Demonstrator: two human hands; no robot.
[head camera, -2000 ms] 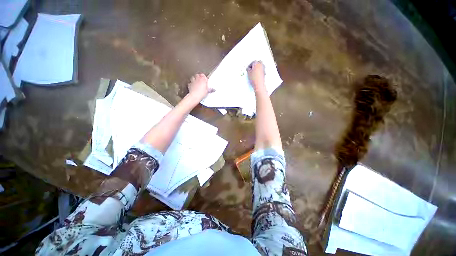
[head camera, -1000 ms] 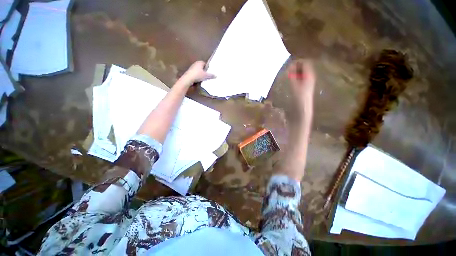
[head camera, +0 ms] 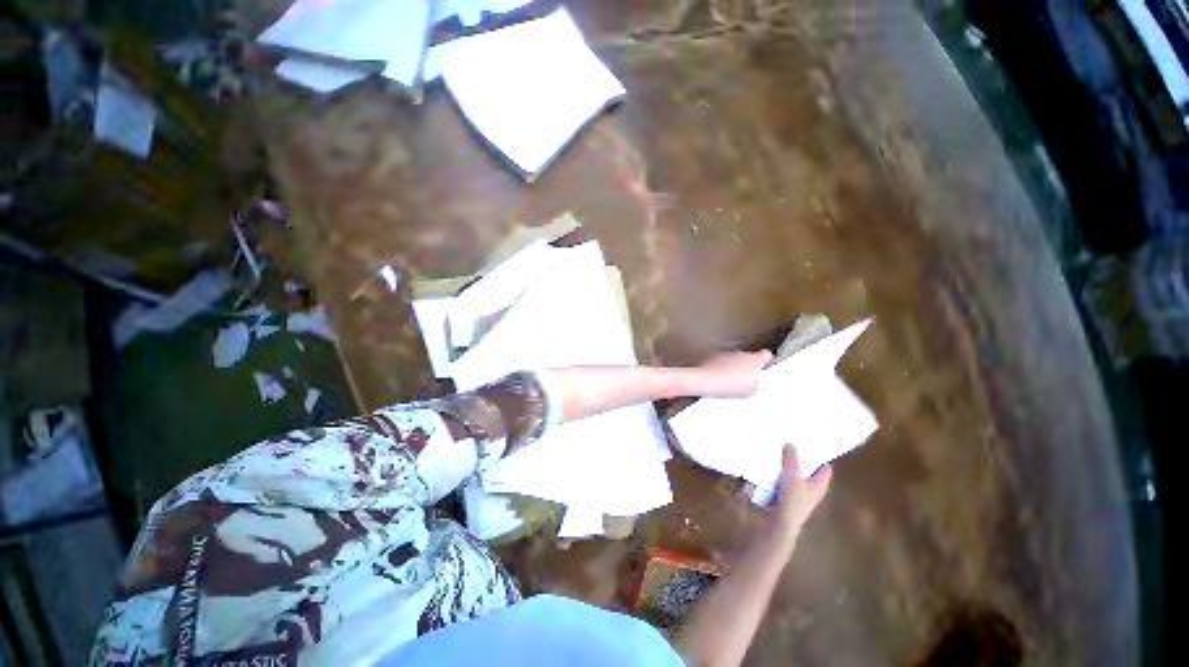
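Note:
A white cut panel stack [head camera: 815,411] lies on the brown table to the right of centre, with a grey-brown edge showing at its top. My left hand [head camera: 741,374] is on its left upper edge and grips it. My right hand [head camera: 798,493] holds its lower edge, with the thumb on top and the other fingers partly hidden. The top ply looks bent up at the upper right corner. A pile of white panels [head camera: 561,339] with brown edges lies under my left forearm.
The orange-red box [head camera: 672,586] sits beside my right forearm. More white stacks [head camera: 532,91] lie at the far end of the table. The dark brush [head camera: 975,642] shows at the bottom edge. Scraps [head camera: 232,344] litter the green floor at left.
The view has swung left, so table things appear turned. My right hand, earlier off the panels at their right, now grips their lower edge. The panel stack has turned, and its top ply is bent.

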